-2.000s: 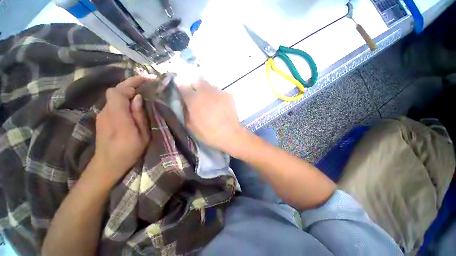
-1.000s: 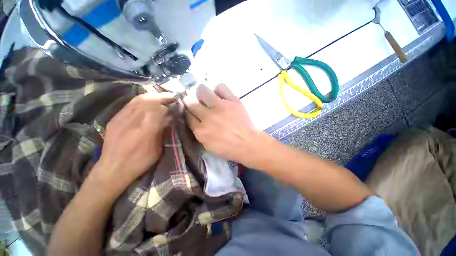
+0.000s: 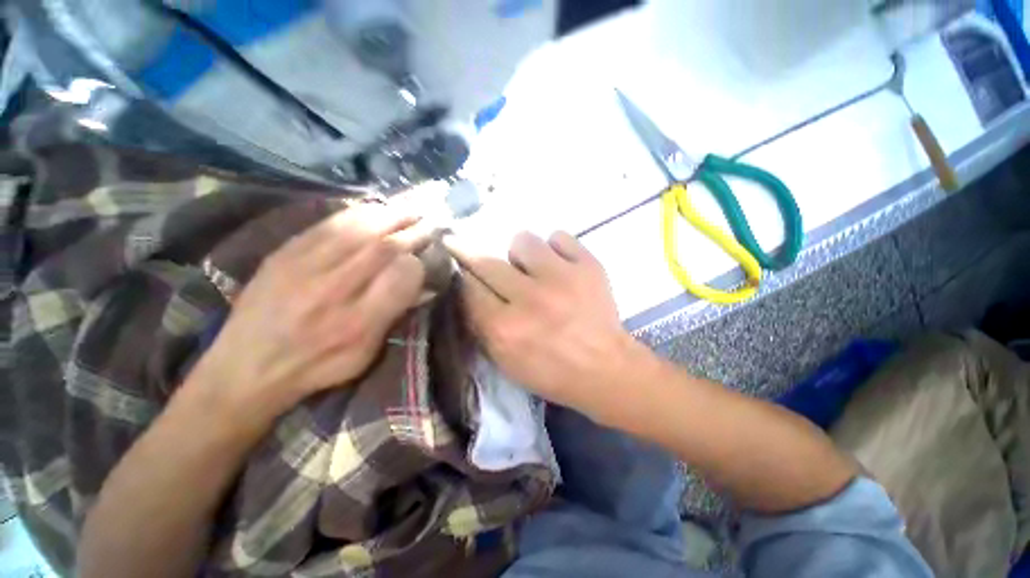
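The brown plaid shell (image 3: 147, 327) spreads over the table's left part and the lap. My left hand (image 3: 322, 305) lies on it, fingers pinching the cloth just in front of the lit presser foot area (image 3: 435, 186). My right hand (image 3: 548, 311) holds the garment edge (image 3: 446, 265) from the other side, fingertips close to my left hand's. The needle is lost in glare and blur. A white inner fabric edge (image 3: 506, 423) hangs below my right hand. The sewing machine head (image 3: 305, 68) is above the fingers.
Scissors with one yellow and one green loop (image 3: 723, 220) lie open-handled on the white table (image 3: 779, 96). A thin tool with an orange-brown handle (image 3: 933, 152) lies farther right. A measuring strip (image 3: 836, 246) runs along the front edge. Another person's beige-clothed knee (image 3: 937, 440) is at lower right.
The view has shifted, so the machine, scissors and table sit differently in the picture. My left hand has moved from lying flatter on the plaid to the edge at the presser foot, beside my right fingers.
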